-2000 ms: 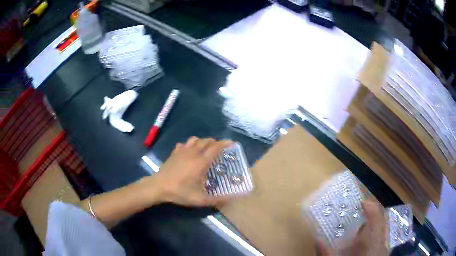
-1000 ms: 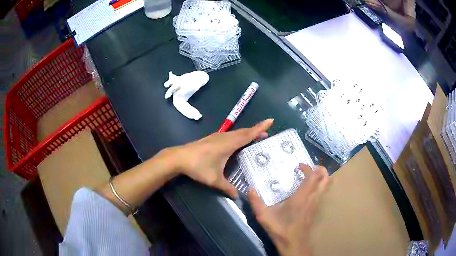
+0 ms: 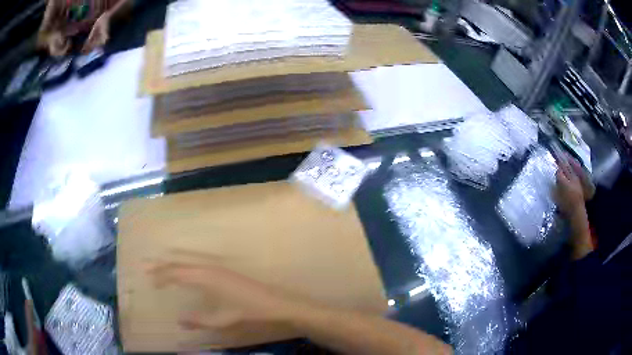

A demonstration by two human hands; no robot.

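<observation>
A brown cardboard sheet (image 3: 277, 229) lies in front of me. My right hand (image 3: 215, 298) is over its lower left part, blurred, with fingers stretched apart and nothing seen in it. Its forearm comes from the bottom right. My left hand is not in view. A clear plastic plate (image 3: 330, 175) lies at the sheet's far right corner. Another clear plate (image 3: 82, 322) is left of the sheet, near the bottom edge. A blurred pile of clear plates (image 3: 73, 222) stands at the left, by the metal rail.
Layered plates between cardboard (image 3: 256, 100) stand beyond the rail. A shiny crinkled clear bag (image 3: 447, 249) lies right of the sheet, with plate stacks (image 3: 485, 145) behind. Another person's hand (image 3: 574, 191) is at a clear stack at right. Another person's hands (image 3: 76, 35) show top left.
The view has swung right. The plate my hands held between them is no longer in them. My right hand has moved over the cardboard, and my left hand has left the view.
</observation>
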